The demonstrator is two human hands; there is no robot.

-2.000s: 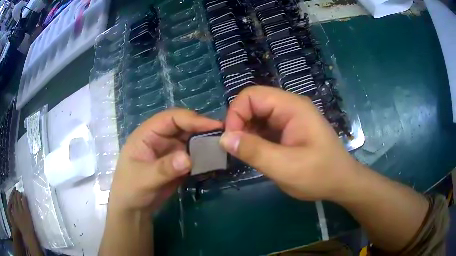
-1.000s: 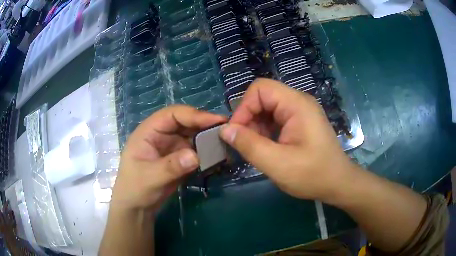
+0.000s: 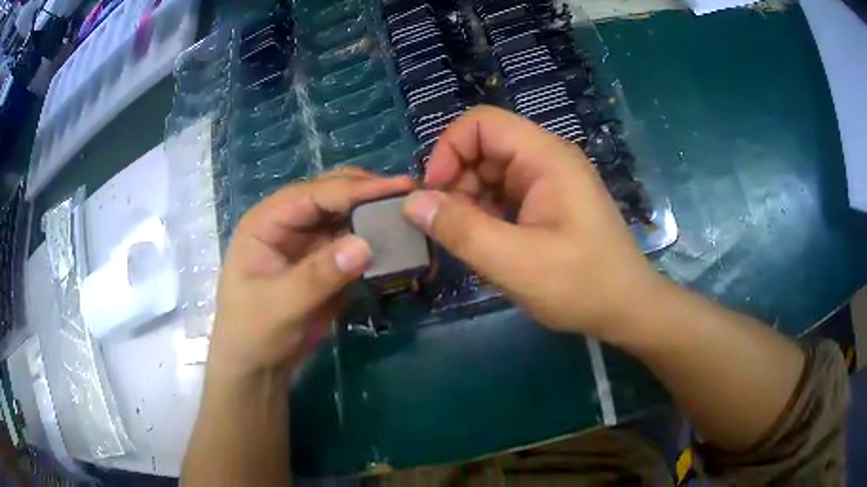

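Note:
A small dark module [image 3: 390,276] with leads at its lower end is held between my two hands, its face covered by a grey adhesive square [image 3: 390,233]. My left hand [image 3: 299,247] grips its left side between thumb and fingers. My right hand [image 3: 513,219] pinches its upper right corner with thumb and forefinger. The clear blister tray [image 3: 352,133] lies behind the hands, with dense rows of black modules [image 3: 532,71] on its right and a short group at upper left. My hands hide part of the tray's near side.
A white partitioned tray [image 3: 105,95] stands upper left. A white sheet [image 3: 143,390] lies left, with a shiny pale strip [image 3: 81,333] and a curled white liner [image 3: 128,285]. Clear tape [image 3: 602,380] runs on the green mat [image 3: 494,399]. White paper is at upper right.
Both hands and the module have moved up in view. The module has turned so its grey face is more squarely visible. The other person's hand at lower left is no longer clearly seen.

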